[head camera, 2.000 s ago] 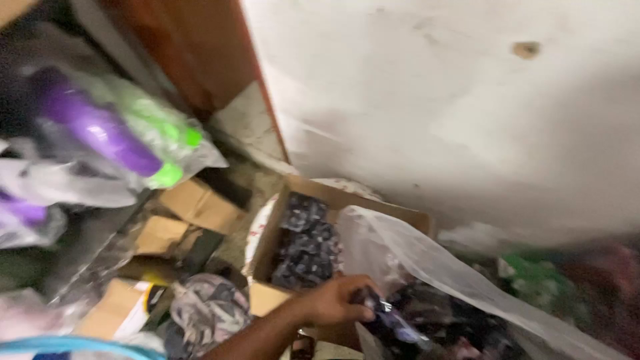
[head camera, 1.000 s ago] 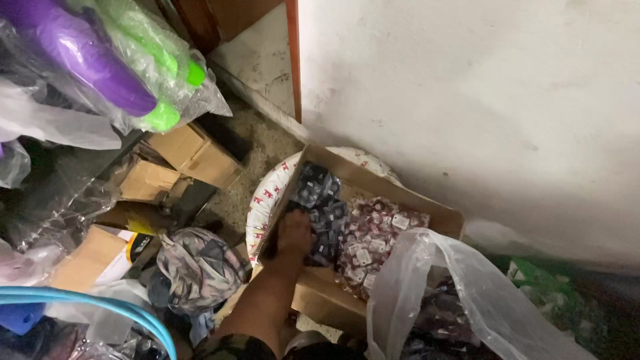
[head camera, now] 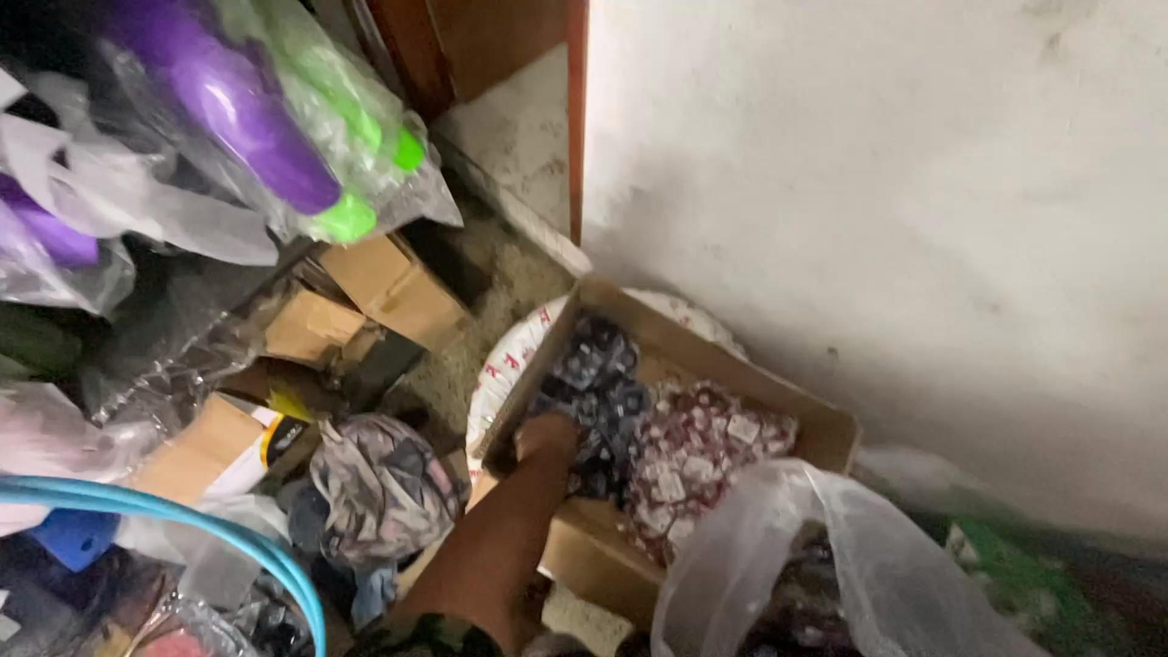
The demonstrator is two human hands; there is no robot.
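My left hand reaches down into an open cardboard box, at its left side. The fingers are hidden among dark, plastic-wrapped small packets, so their grip cannot be seen. Beside these, on the right of the box, lies a pile of reddish packets with white labels. A translucent plastic bag with dark contents stands open in front of the box's right corner. My right hand is out of view.
The box rests on a round white sack with red marks, near a pale wall. On the left are bagged purple and green items, torn cardboard, a bundled patterned cloth and a blue hoop-like tube.
Two seconds ago my left hand was at the plastic bag with a dark packet; a second ago it was in the box, where it remains. The view has shifted.
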